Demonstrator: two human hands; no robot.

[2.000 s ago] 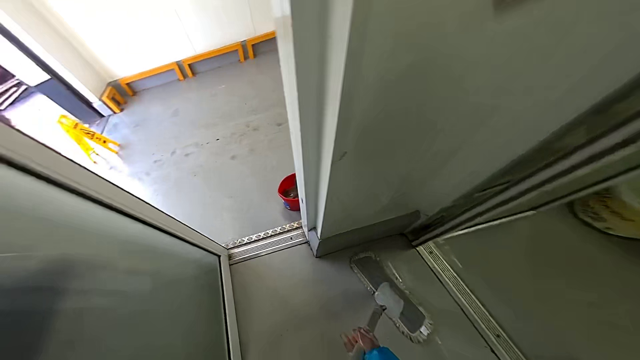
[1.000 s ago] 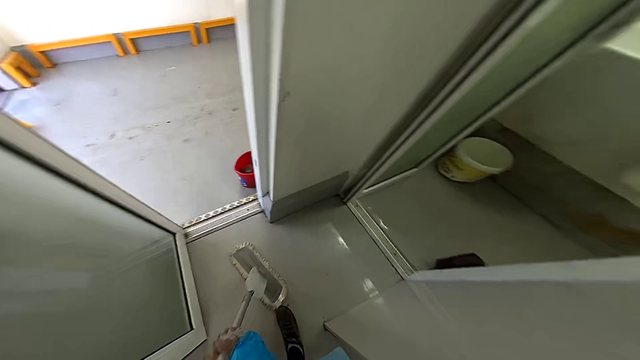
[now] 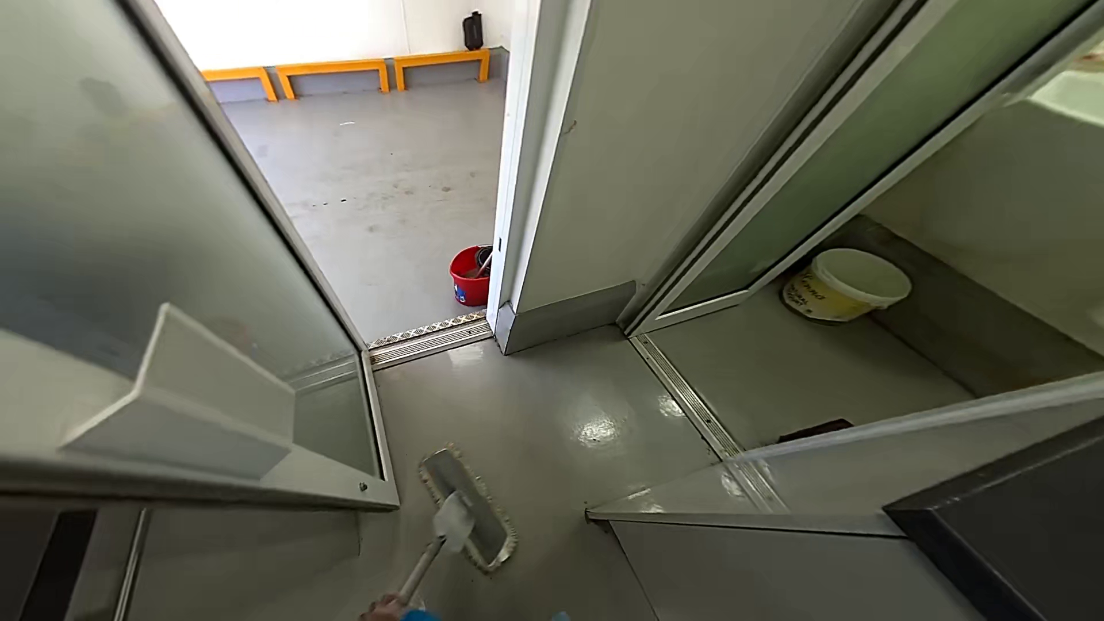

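Note:
At the bottom edge my right hand (image 3: pixel 385 609) is closed around the pole (image 3: pixel 421 571) of a flat mop, with a bit of blue sleeve beside it. The pole slants up and right to a pale joint on the mop head (image 3: pixel 470 509). That long grey head, edged with light fringe, lies on the wet, shiny grey floor, right of the open glass door's lower corner. My left hand is out of view.
A frosted glass door (image 3: pixel 216 216) stands at left. Past the metal threshold (image 3: pixel 431 338) are a red bucket (image 3: pixel 470 278) and orange wall frames (image 3: pixel 332 65). A white-yellow bucket (image 3: pixel 841 289) stands right, beyond a floor track (image 3: pixel 690 401). A grey panel edge (image 3: pixel 733 522) juts in lower right.
The view has turned, bringing the white-yellow bucket fully into sight. The mop head has moved away from the corner by the floor track, toward the glass door. My right hand stays on the pole.

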